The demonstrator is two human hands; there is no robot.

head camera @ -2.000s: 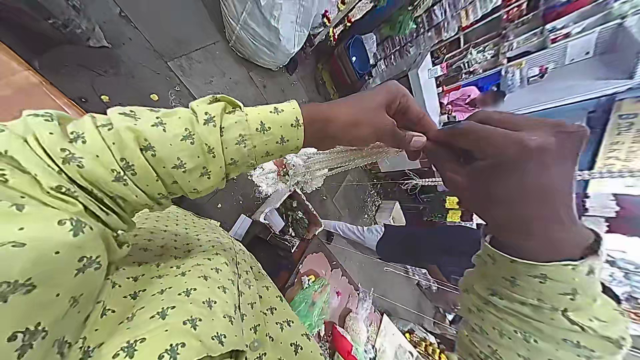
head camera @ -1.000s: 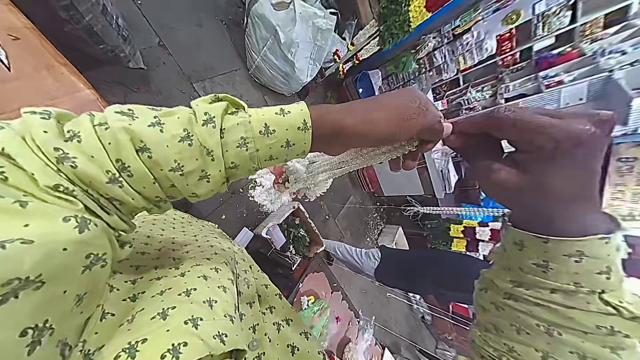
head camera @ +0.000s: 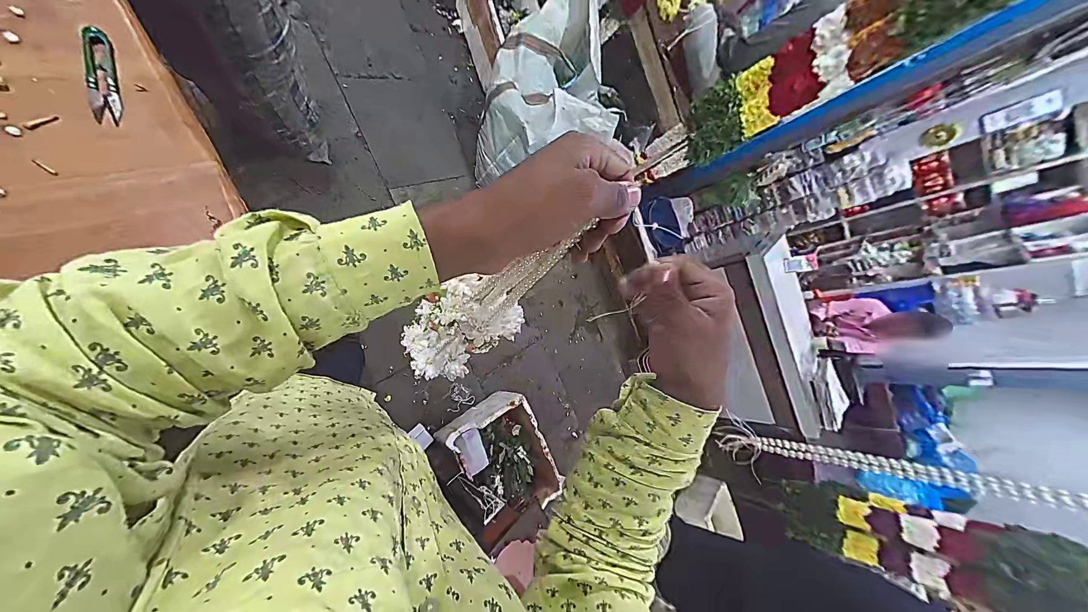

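My left hand (head camera: 595,191) is closed on the upper end of a bundle of thin beaded or knotted strands (head camera: 540,268). A cluster of white flowers (head camera: 459,327) with small orange bits hangs at their lower end. Below and right of it, my right hand (head camera: 684,319) pinches thin pale thread (head camera: 616,313), whose loose ends stick out from the fingers. A gap separates the two hands. The fingertips of the left hand cover the top of the bundle. More thread trails by my right wrist.
Green-handled snips (head camera: 100,76) lie on an orange-brown tabletop (head camera: 183,183). A white sack (head camera: 544,102), a box of greenery (head camera: 548,493), flower garlands (head camera: 795,72), a long white strand (head camera: 901,467), stocked shelves (head camera: 943,204) and a person in pink (head camera: 850,323) surround me.
My hands, close together in the earlier frames, are now apart, the right one lower. The flower bundle still hangs from my left hand. The view has shifted, showing more tabletop.
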